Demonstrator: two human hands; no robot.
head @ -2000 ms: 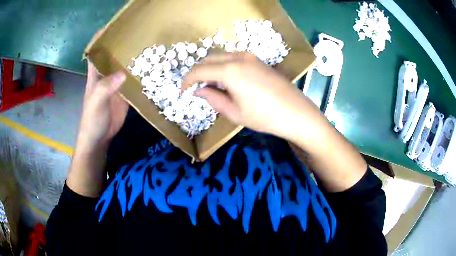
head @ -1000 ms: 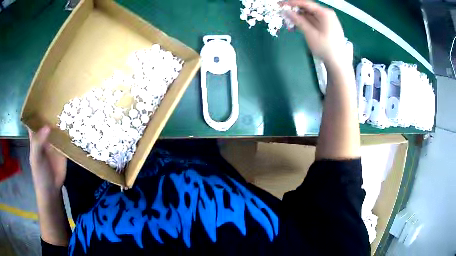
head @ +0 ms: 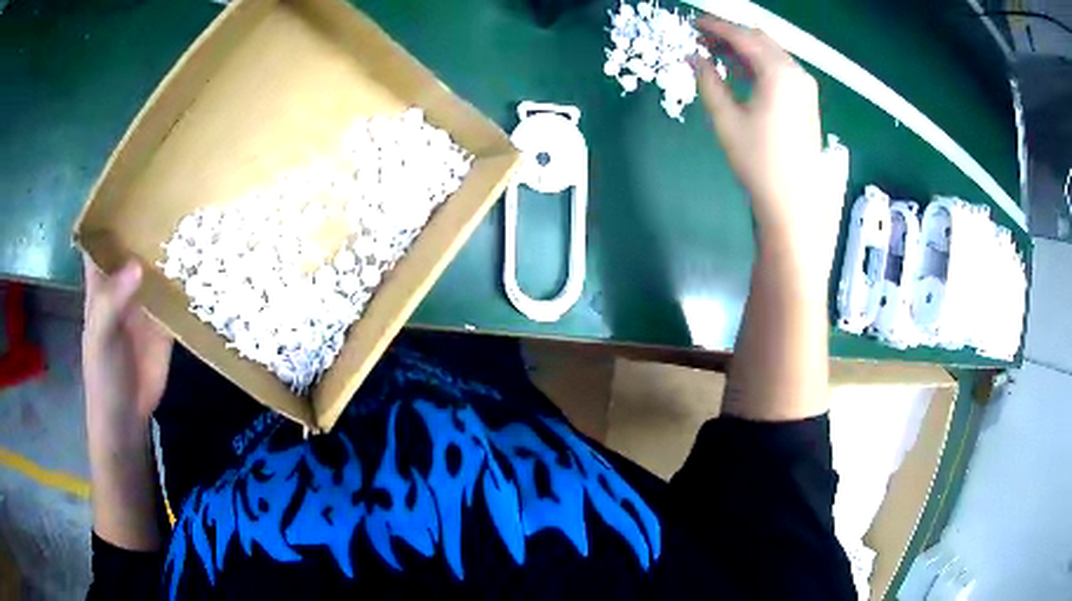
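Observation:
My left hand [head: 124, 340] grips the lower left side of an open cardboard box [head: 411, 299], tilted over the bench edge. Many small white plastic caps [head: 294, 264] lie in its lower part. My right hand [head: 764, 106] is at the right side of a small pile of white caps [head: 649, 49] on the green bench, thumb and finger apart; whether it holds a cap cannot be made out. A single white loop-shaped housing [head: 547, 211] lies flat between the box and my right arm.
A tight row of white housings [head: 929, 276] stands on the bench at the right, partly behind my forearm. A large open carton [head: 940, 411] is below the bench edge by my lap. A pale strip [head: 905, 112] curves along the bench's far side.
My right hand left the box between the first two frames and went to the pile; its fingers are now more spread. The box swung left, away from the housing, then shifted slightly right in view.

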